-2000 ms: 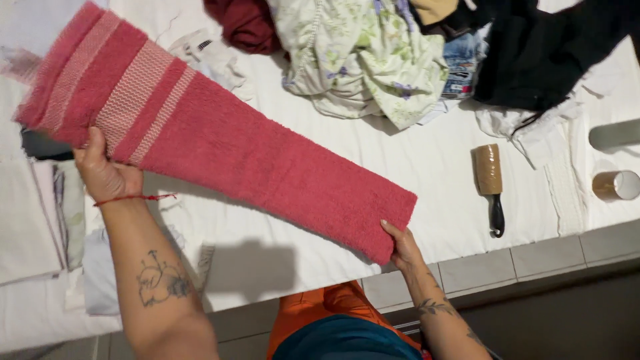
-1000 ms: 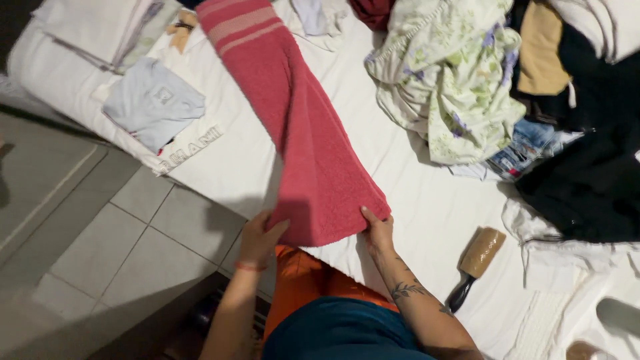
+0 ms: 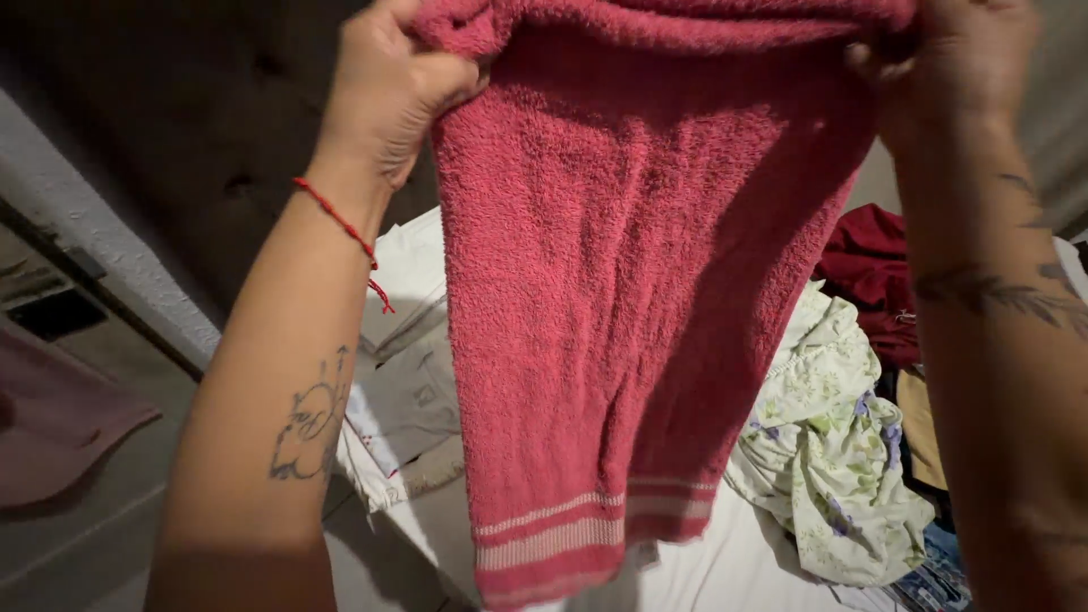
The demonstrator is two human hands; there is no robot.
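Note:
A pink-red terry towel (image 3: 629,280) hangs from both hands near the camera, with pale woven stripes across its lower end. My left hand (image 3: 408,85) grips the upper left edge, its fingers closed on the bunched cloth. At the upper right, my right hand (image 3: 943,68) holds the opposite top edge, partly in shadow and cut off by the frame. The towel's top is folded over between the hands. Its striped lower end hangs in front of the white-covered surface.
On the white sheet (image 3: 714,569) behind the towel lie a floral cloth (image 3: 833,459), a dark red garment (image 3: 871,272), a tan cloth (image 3: 922,425) and blue denim (image 3: 939,565). A light folded garment (image 3: 416,382) is at left. A pink cloth (image 3: 59,425) shows at far left.
Both hands have lifted the towel up before the camera; its striped end, laid out over the sheet before, now hangs down. The view has shifted strongly.

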